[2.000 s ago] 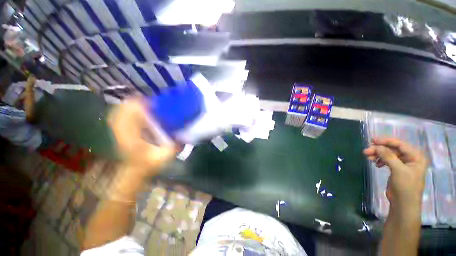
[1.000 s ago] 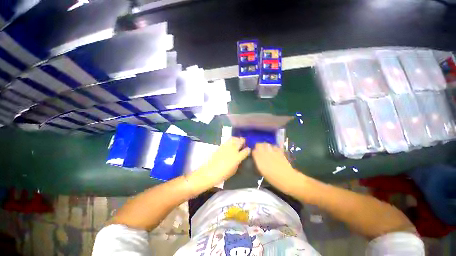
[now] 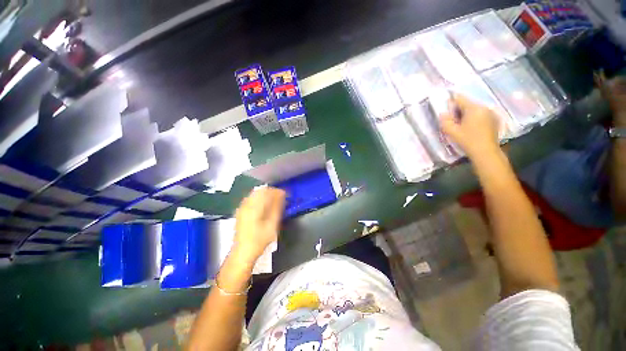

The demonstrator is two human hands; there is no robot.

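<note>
An open blue carton (image 3: 309,190) with a raised white flap lies on the green bench in front of me. My left hand (image 3: 261,212) is at its left end, with fingers curled; whether they grip it is hard to tell. My right hand (image 3: 472,125) is over the clear tray (image 3: 401,177) on the right, with fingertips on the bagged products (image 3: 405,145) in its front row. Whether it grips one is hidden. Two more open blue cartons (image 3: 184,253) lie side by side to the left of my left hand.
Two short rows of finished boxes (image 3: 287,103) stand at the bench's back edge by the black belt (image 3: 288,34). A long stack of open cartons (image 3: 82,154) leans at left. More boxes (image 3: 549,24) are at upper right. Another person's arm (image 3: 614,116) shows at right. Small scraps lie on the bench.
My right hand has left the carton and moved right to the tray. My left hand has stayed by the carton's left end. The view has shifted to the right.
</note>
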